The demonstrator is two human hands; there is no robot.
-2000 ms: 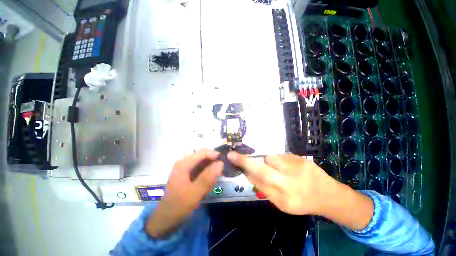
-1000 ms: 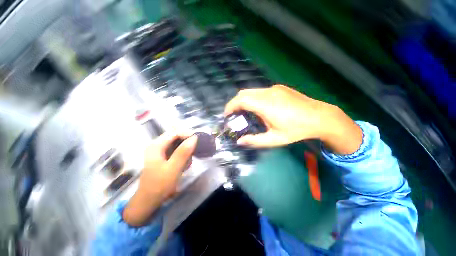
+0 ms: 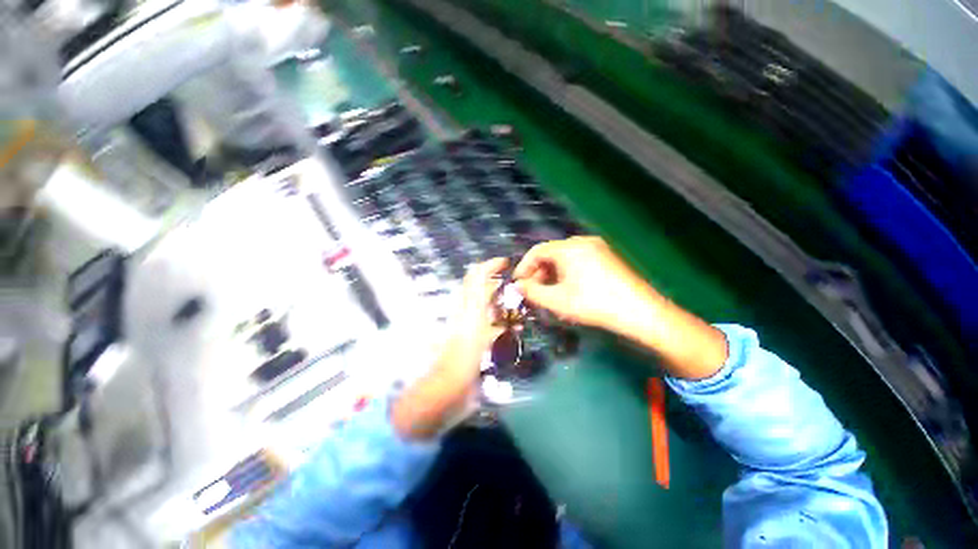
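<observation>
My left hand (image 3: 463,341) and my right hand (image 3: 571,281) meet over the near corner of the blister tray (image 3: 461,204). Between their fingers is a small unit (image 3: 510,300) with a bright white patch, partly covered by the fingers. Just below it a dark round disc (image 3: 507,349) shows; whether it is held or lies in a tray pocket I cannot tell. The frame is blurred.
The white machine bed (image 3: 215,354) with the dark fixture (image 3: 270,341) is at the left. The control panel (image 3: 238,480) is at the lower left. An orange stick (image 3: 658,434) lies on the green mat at the right. A blue bin (image 3: 912,236) stands at the far right.
The view has swung from the machine to the tray side. Both hands moved from the fixture to the tray, and since one second ago they have come together around the small unit.
</observation>
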